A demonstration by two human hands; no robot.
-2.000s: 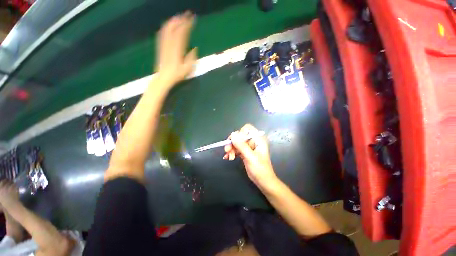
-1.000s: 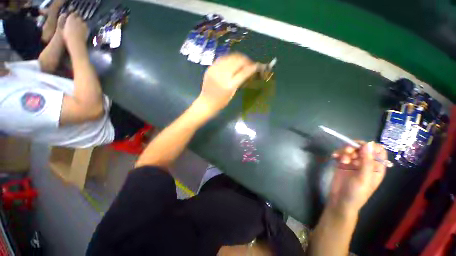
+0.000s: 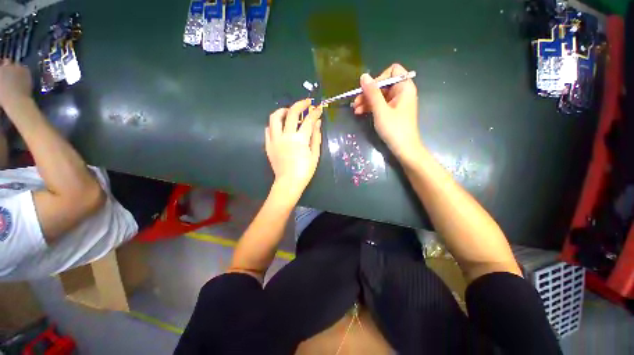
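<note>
My right hand holds slim silver-white tweezers like a pen, their tip pointing left. My left hand lies palm down on the dark green mat, its fingertips on a small flex circuit board that they mostly cover. The tweezer tip is at the board beside my left fingertips; whether it grips anything is too small to tell. A small white and dark end piece shows just beyond the fingers. Red-pink specks lie on a clear sheet nearer me. Amber film lies beyond the hands.
Boards lie in a row at upper left and in a pile at upper right. Red trays stand at the right edge. Another person in a white shirt sits at left, near a red stool. A white crate is below right.
The view has shifted. My left hand has come down from above the mat to the board near the film. My right hand with the tweezers has moved in from the right to meet it.
</note>
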